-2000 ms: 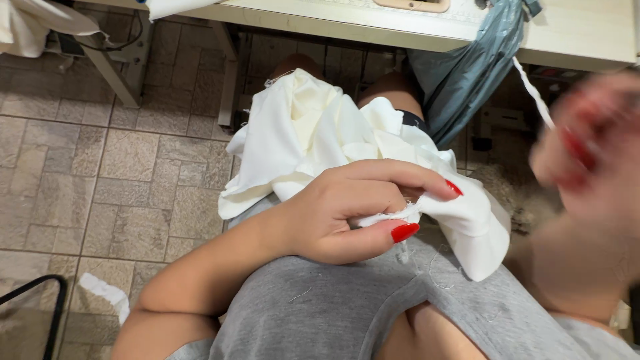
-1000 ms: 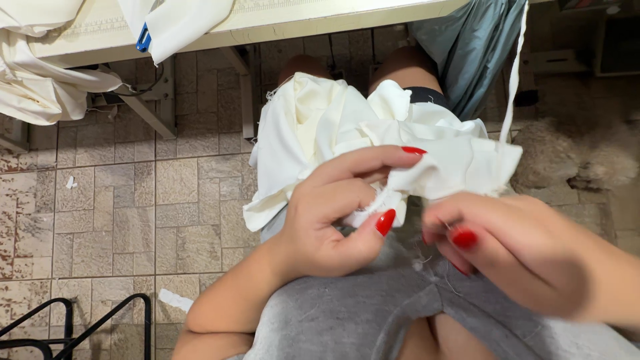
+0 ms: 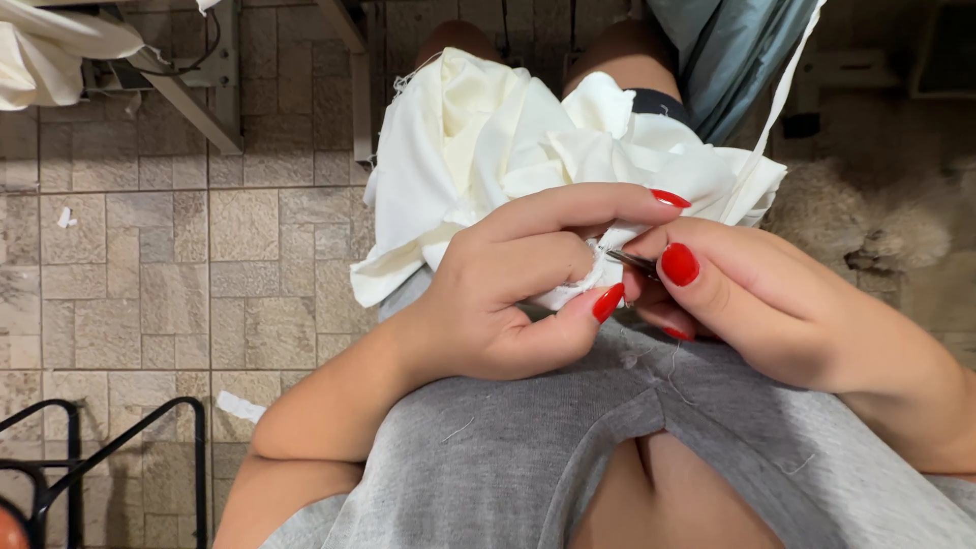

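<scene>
White fabric (image 3: 488,137) lies bunched over my lap, with loose threads along its left edge. My left hand (image 3: 526,282) pinches a frayed, folded edge of it between thumb and fingers. Close against it on the right, my right hand (image 3: 732,297) grips a small dark metal tool (image 3: 634,261), whose thin tip touches the frayed edge. Most of the tool is hidden in my fingers, so its exact kind cannot be told. A narrow white strip (image 3: 779,95) runs from the fabric up to the top right.
Metal table legs (image 3: 187,107) stand beyond my knees, and pale cloth (image 3: 57,53) hangs at the top left. A blue-grey cloth (image 3: 732,61) hangs at the upper right. A black tubular frame (image 3: 200,465) is at the lower left. Fabric scraps (image 3: 240,406) lie on the tiled floor, and something furry (image 3: 823,213) is at the right.
My right hand was raised at the right two seconds ago; it has come in to the fabric beside my left hand. The view has shifted down, away from the tabletop.
</scene>
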